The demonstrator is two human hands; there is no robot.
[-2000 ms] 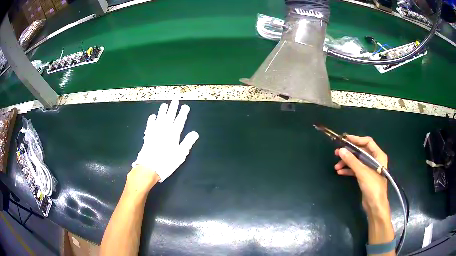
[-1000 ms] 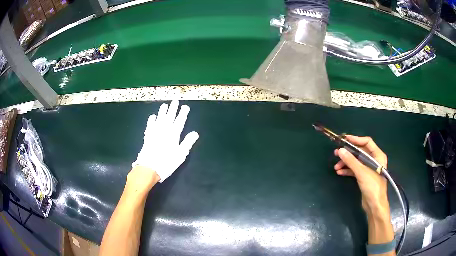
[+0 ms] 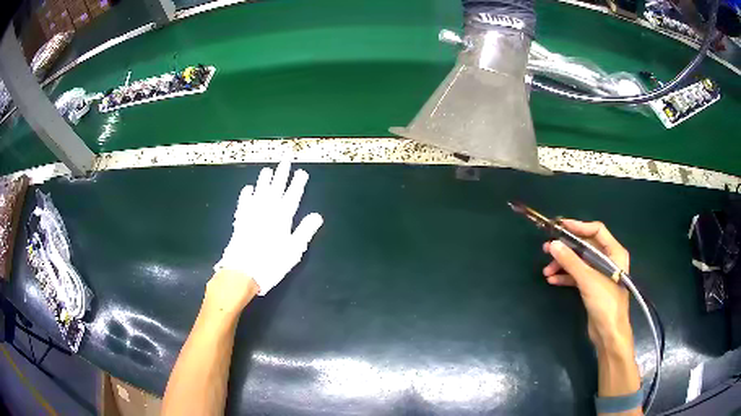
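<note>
My left hand (image 3: pixel 266 231), in a white work glove, lies palm down with fingers spread on the dark green bench mat (image 3: pixel 390 284). It holds nothing. My bare right hand (image 3: pixel 591 258) is shut on the dark handle of a soldering iron (image 3: pixel 581 245). The copper-coloured tip points up and left, over the mat. A grey cable runs from the handle down past my wrist. No workpiece is at the tip.
A translucent fume hood (image 3: pixel 487 106) hangs above the speckled rail (image 3: pixel 341 151). Power strips lie on the green conveyor at left (image 3: pixel 158 88) and right (image 3: pixel 691 101). Another strip with a coiled white cord (image 3: pixel 61 272) lies at the mat's left end. A black bundle (image 3: pixel 712 260) is at right.
The power strips on the conveyor have moved to the right. Both my hands and the soldering iron have stayed in place.
</note>
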